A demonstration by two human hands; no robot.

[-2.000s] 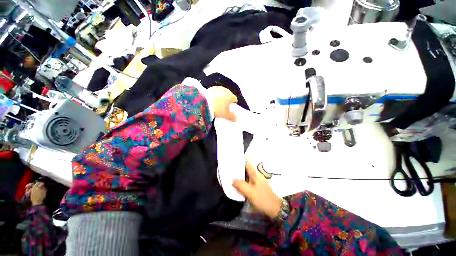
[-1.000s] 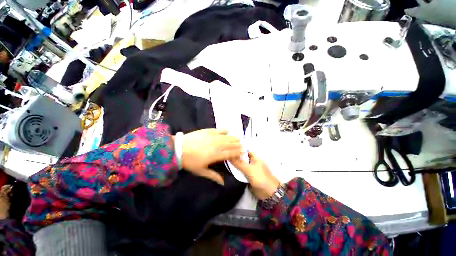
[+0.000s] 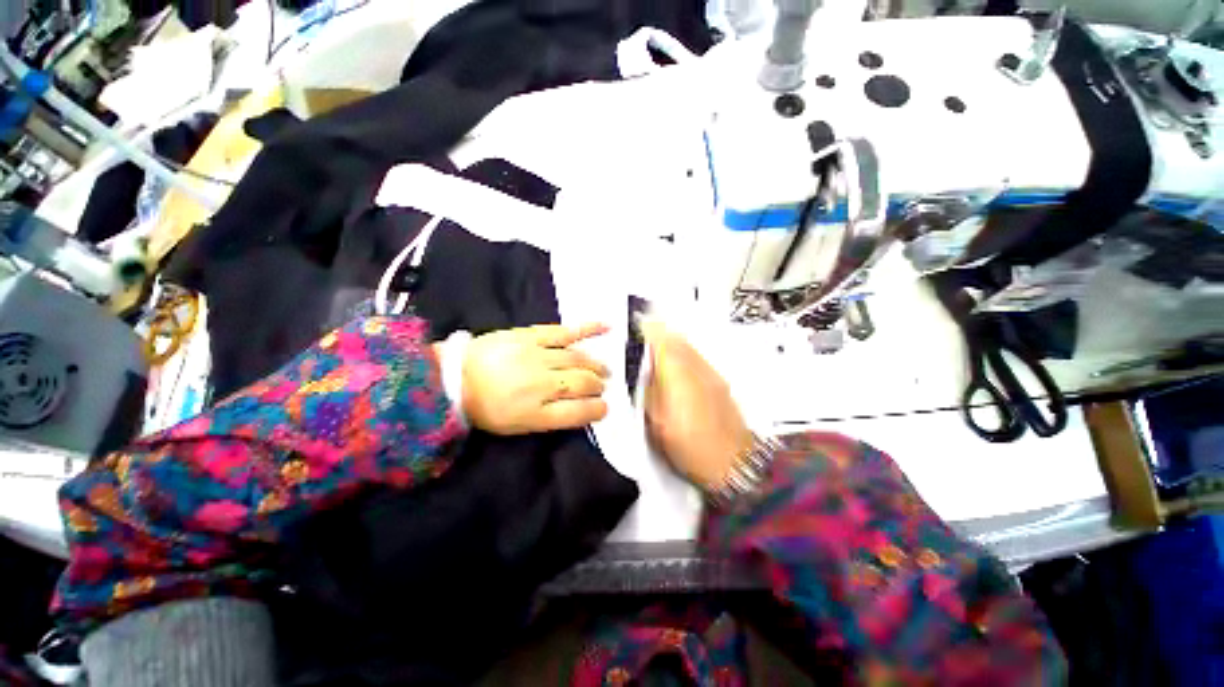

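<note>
A large black garment piece (image 3: 497, 497) lies heaped and spread left of the needle. A white band (image 3: 584, 269) runs down along its edge, with another white strip (image 3: 463, 199) branching left and a thin white cord loop (image 3: 407, 262) on the black cloth. My left hand (image 3: 534, 380) lies palm down with fingers a little apart, fingertips on the band. My right hand (image 3: 691, 409) is blurred at the band's right edge; its fingertips are unclear, so I cannot tell its grip. The presser foot area (image 3: 772, 303) is right of and above both hands, with no hand touching it.
The white lockstitch sewing machine head (image 3: 913, 128) spans the upper right, with a black strip (image 3: 1107, 148) draped over it. Black-handled scissors (image 3: 1009, 383) lie on the table at right. A grey motor box (image 3: 81, 369) stands at left. A blue object (image 3: 1188, 591) is at lower right.
My left hand has gone from the band's upper end to its lower part and now rests left of my right hand. My right hand's fingers have shifted up the band. The camera view has shifted.
</note>
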